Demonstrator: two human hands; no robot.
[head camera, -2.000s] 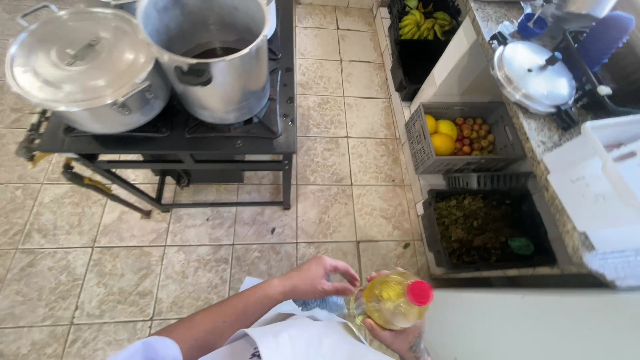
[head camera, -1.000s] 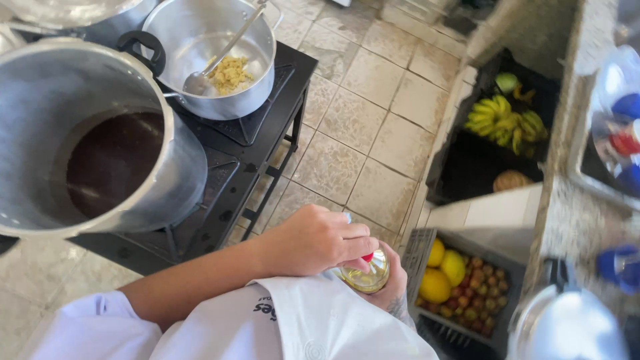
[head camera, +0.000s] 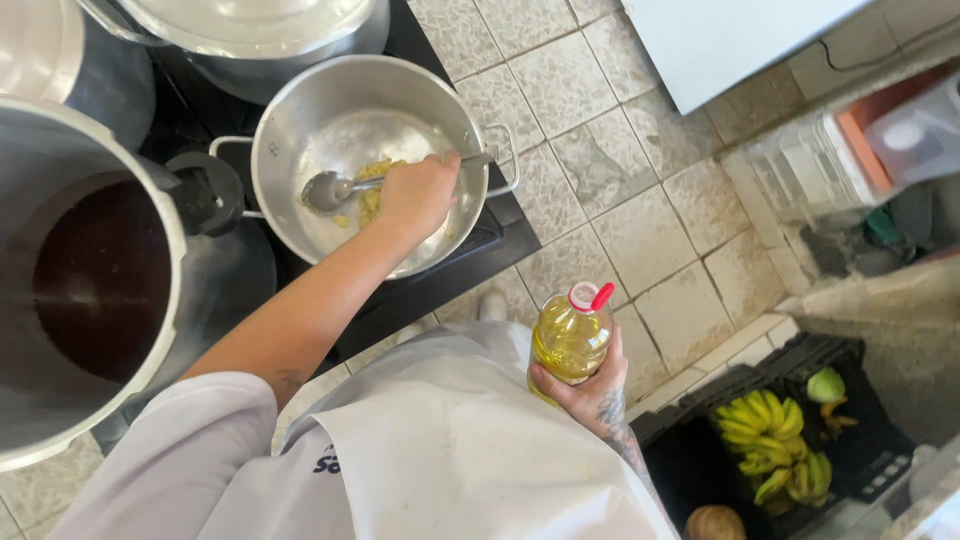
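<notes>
My left hand (head camera: 418, 193) is closed around the handle of a metal ladle (head camera: 330, 190), above a wide aluminium pot (head camera: 300, 120) on the stove. The ladle's bowl rests low inside the pot beside a small heap of yellowish chopped or mashed food (head camera: 370, 201). In my right hand (head camera: 589, 390), in front of the apron, is a clear plastic bottle of yellow oil (head camera: 571, 337), roughly upright. Its red flip cap (head camera: 592, 296) stands open. The bottle is to the right of the pot, apart from it.
A large deep pot (head camera: 169, 247) with dark liquid stands at left, near a black handle (head camera: 206, 193). A lidded pot (head camera: 292, 67) is behind. The black stove (head camera: 495, 247) ends above tiled floor (head camera: 637, 225). Bananas (head camera: 772, 442) lie in a black crate (head camera: 885, 450) at lower right.
My left hand has left the bottle's cap and taken hold of the ladle in the pot. The red cap, covered by my fingers a second ago, is now flipped open. The view has swung toward the stove.
</notes>
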